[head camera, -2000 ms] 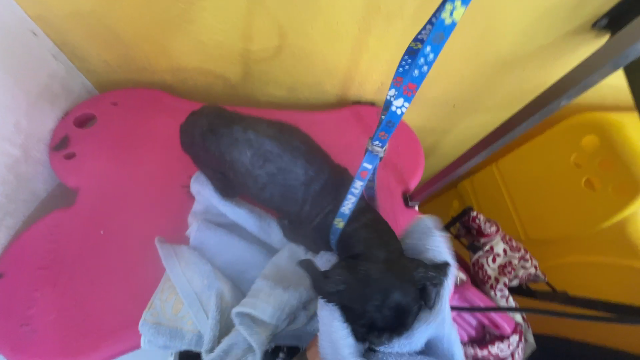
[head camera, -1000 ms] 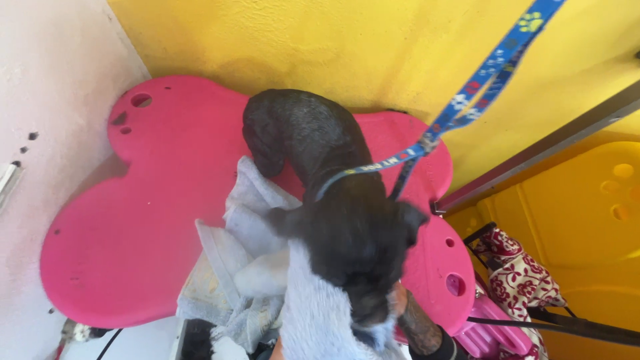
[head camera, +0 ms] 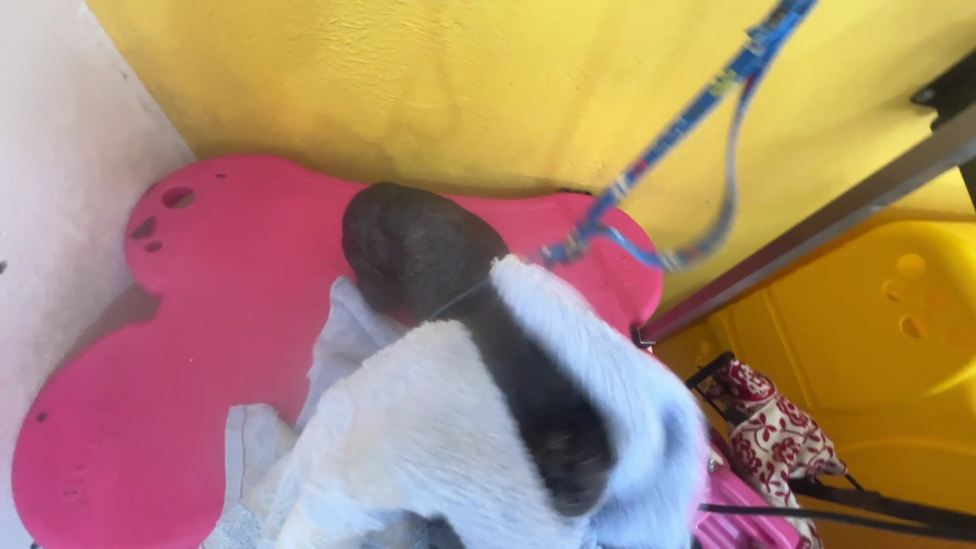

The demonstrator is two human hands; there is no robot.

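Observation:
A small black dog (head camera: 442, 244) is on a pink bone-shaped plastic grooming table (head camera: 191, 366), its rump toward the yellow wall and its head toward me. A light blue-white towel (head camera: 396, 427) wraps both sides of its head and neck, leaving a dark strip of head showing. More towel lies crumpled at the dog's side. A blue patterned leash (head camera: 679, 130) runs from its neck up to the upper right. Neither of my hands shows; the towel covers the area at the bottom where they might be.
Behind the table stands a yellow wall (head camera: 381, 91), with a white wall (head camera: 61, 191) at left. To the right are a slanting metal bar (head camera: 808, 236), a yellow plastic panel (head camera: 839, 328), a red-and-white patterned cloth (head camera: 785, 442), a pink plastic object (head camera: 740, 511) and dark straps.
The towel now lies up over both sides of the dog's head and neck; a second ago it hung below the head. A hand seen near the dog's muzzle then is out of sight. The leash hangs slacker.

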